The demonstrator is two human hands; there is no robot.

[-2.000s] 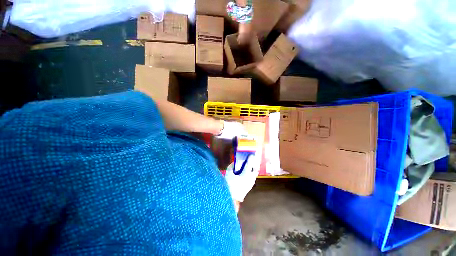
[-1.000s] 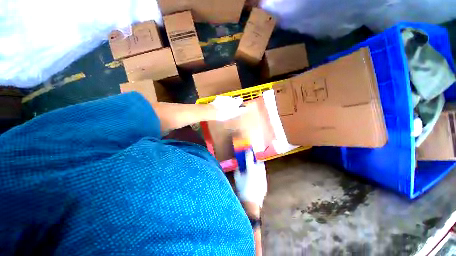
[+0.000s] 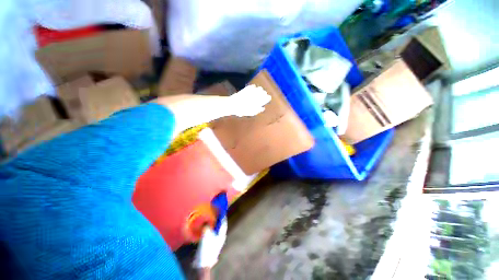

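Observation:
My left hand [image 3: 251,100], in a white glove, is over the upper part of the flattened brown cartons [image 3: 271,134], with its fingers slightly apart. Blur hides whether it touches them. My right hand [image 3: 212,246], also white-gloved, is low in the view and holds the blue and orange tape gun [image 3: 210,216]. The tape gun is over the near right corner of the red sheet [image 3: 183,183]. The red sheet and a white strip [image 3: 221,156] cover the yellow crate [image 3: 189,138]. No carton shows on the red sheet.
A blue bin [image 3: 306,158] with grey-green cloth [image 3: 323,68] and an open printed carton [image 3: 383,104] stands beyond the flattened cartons. Several small cartons [image 3: 106,98] lie at the left near white wrapped bundles [image 3: 235,33]. Stained concrete [image 3: 295,219] and windows [image 3: 476,147] are at the right.
The view has swung toward the bin and windows. The small carton on the red sheet is gone from there. My left hand has moved over to the flattened cartons; my right hand still holds the tape gun.

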